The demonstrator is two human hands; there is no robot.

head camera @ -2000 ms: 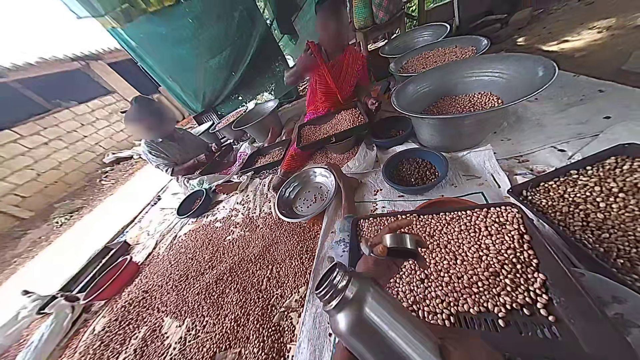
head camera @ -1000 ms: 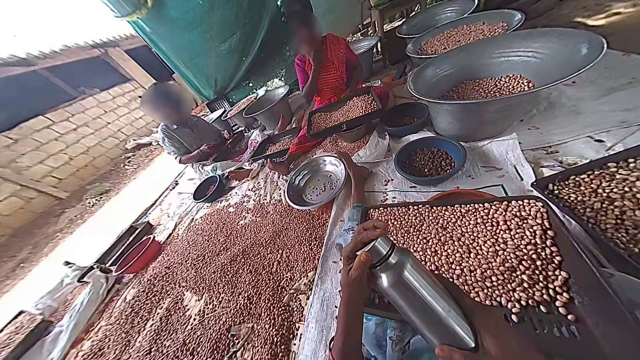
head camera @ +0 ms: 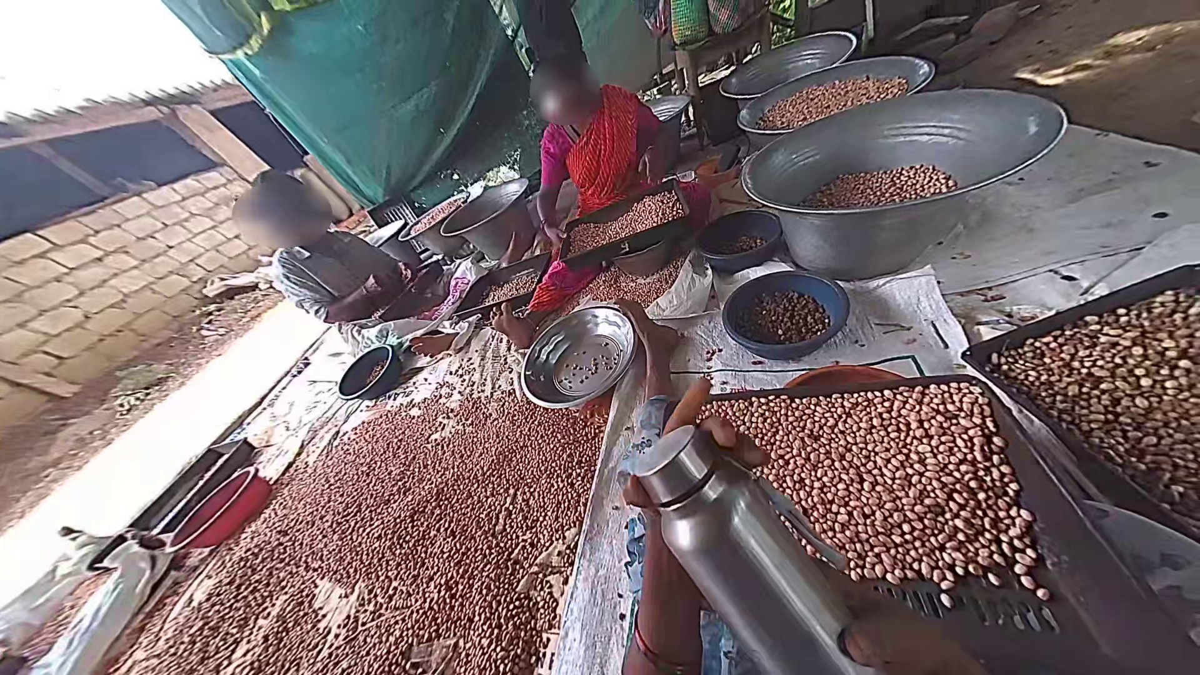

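A stainless steel bottle (head camera: pixel 750 562) slants across the lower middle, its metal cap (head camera: pixel 673 464) seated on the neck. Fingers of my left hand (head camera: pixel 694 408) wrap around the cap, partly hidden behind it; a thin red thread circles that wrist. My right hand (head camera: pixel 900 628) grips the lower body of the bottle at the bottom edge. Behind the bottle lies a dark tray (head camera: pixel 1078 553) of light brown nuts or seeds (head camera: pixel 891 478), with slots showing near its lower end.
A steel bowl (head camera: pixel 539 375), a blue basin (head camera: pixel 834 328) and a large metal basin (head camera: pixel 862 234) stand ahead. Nuts or seeds (head camera: pixel 394 525) cover the ground at left. Another filled tray (head camera: pixel 975 352) is at right. Two people (head camera: pixel 609 159) (head camera: pixel 333 272) sit beyond, with trays.
Two seconds ago my left hand held the cap off the uncovered bottle mouth. The cap now sits on the bottle, with my left hand around it.
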